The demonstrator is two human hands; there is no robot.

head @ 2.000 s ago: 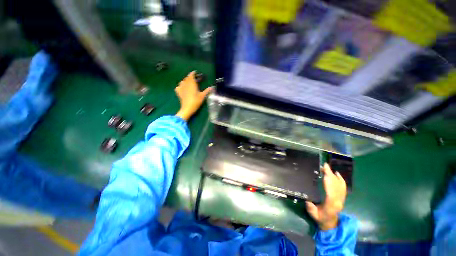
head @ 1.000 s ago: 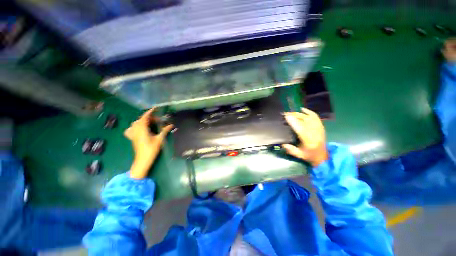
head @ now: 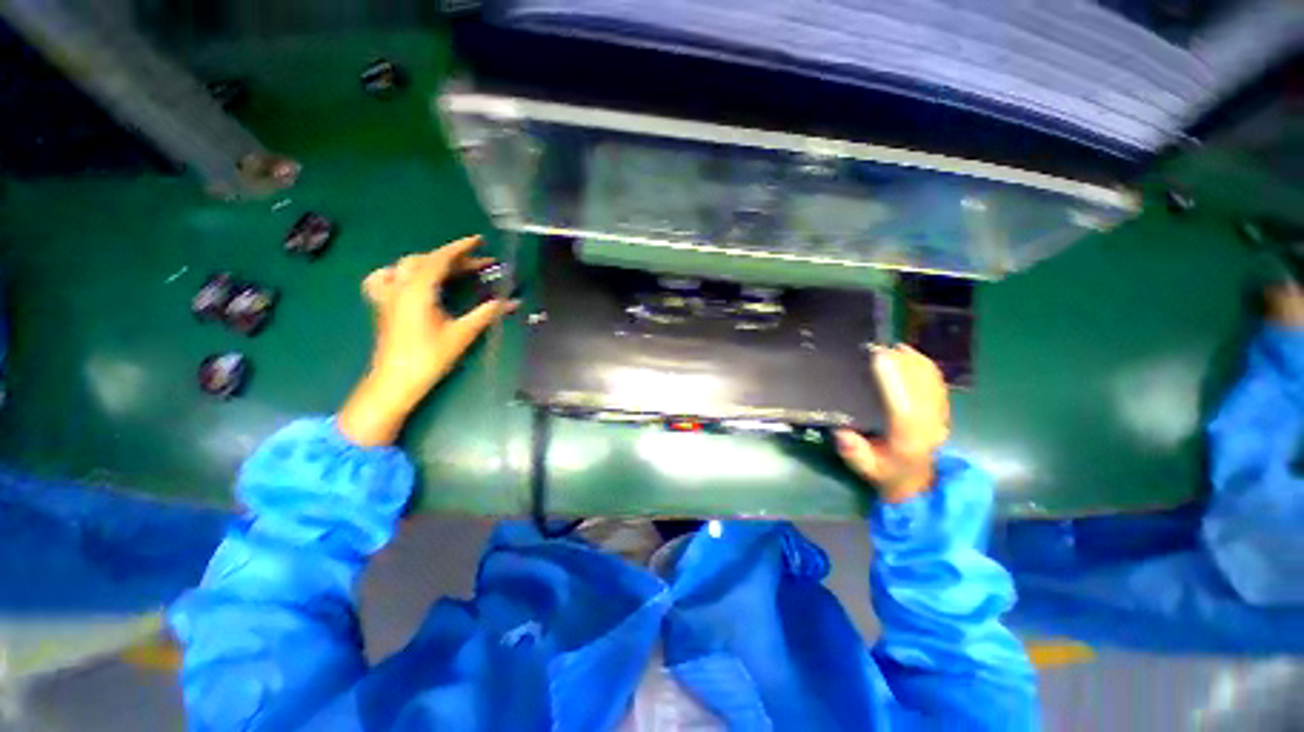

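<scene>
The black fixture [head: 701, 358] lies flat in front of me, with a red spot on its front edge. Raised seats [head: 708, 303] with shiny bits are in the middle of its top. My left hand [head: 426, 312] is at the left of the fixture, thumb and fingers around a small black unit [head: 495, 280]. The unit is just beside the fixture's left end. My right hand [head: 904, 415] holds the fixture's right front end, thumb at the front edge and fingers on the right side.
A clear guard [head: 772, 200] stands behind the fixture. A dark flat device [head: 940, 332] lies right of it. Several black units [head: 309, 235] lie on the green mat [head: 129, 315] at left. A grey post [head: 143, 93] slants at upper left. Another person's sleeve [head: 1266, 458] is at right.
My left hand has come from the far left side of the mat to the fixture's left end with a unit between its fingers. My right hand has stayed at the fixture's right end. The view has shifted.
</scene>
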